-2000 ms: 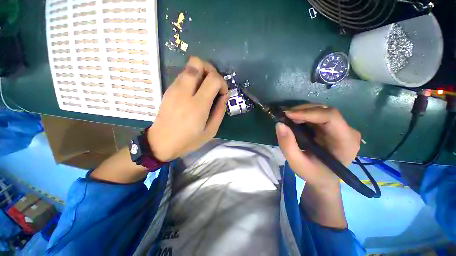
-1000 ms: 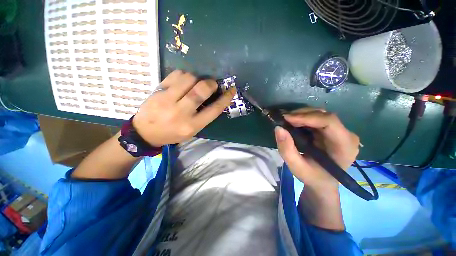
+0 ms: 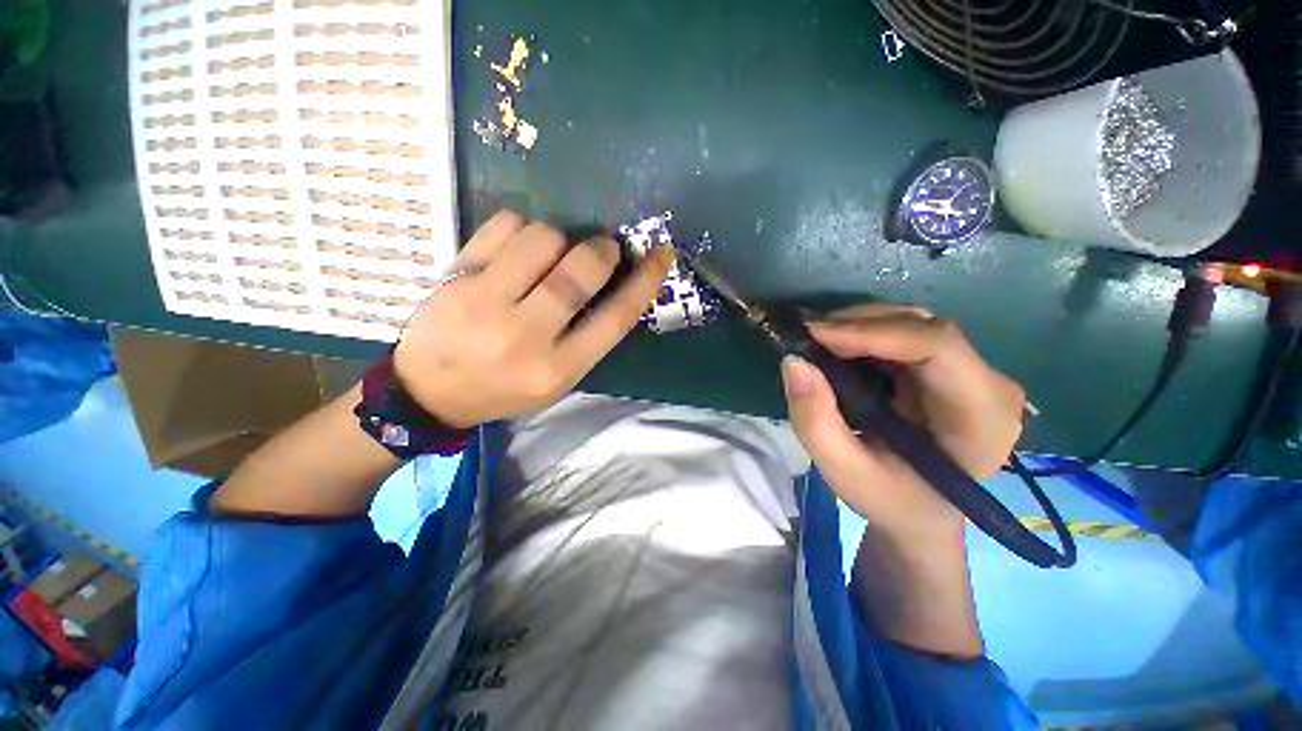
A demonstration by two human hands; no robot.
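Observation:
A small silver and dark circuit board (image 3: 677, 304) lies on the dark green mat. My left hand (image 3: 521, 317) is at its left side, with the index fingertip pressed on the board's upper part; the other fingers are bent beside it. My right hand (image 3: 914, 403) holds a black soldering iron (image 3: 954, 479) like a pen. The iron's thin tip points up and left and reaches the board's right edge near my left fingertip; whether it touches cannot be told.
A white sheet with rows of small brown parts (image 3: 293, 172) lies left, with loose gold bits (image 3: 510, 97) beside it. A round dial (image 3: 947, 203), a white cup of silvery bits (image 3: 1128, 150) and a wire fan grille (image 3: 1007, 36) are upper right. Cables run at far right.
My left hand has moved down and left from above the board, and its index finger now rests on the board. My right hand and the iron have barely moved.

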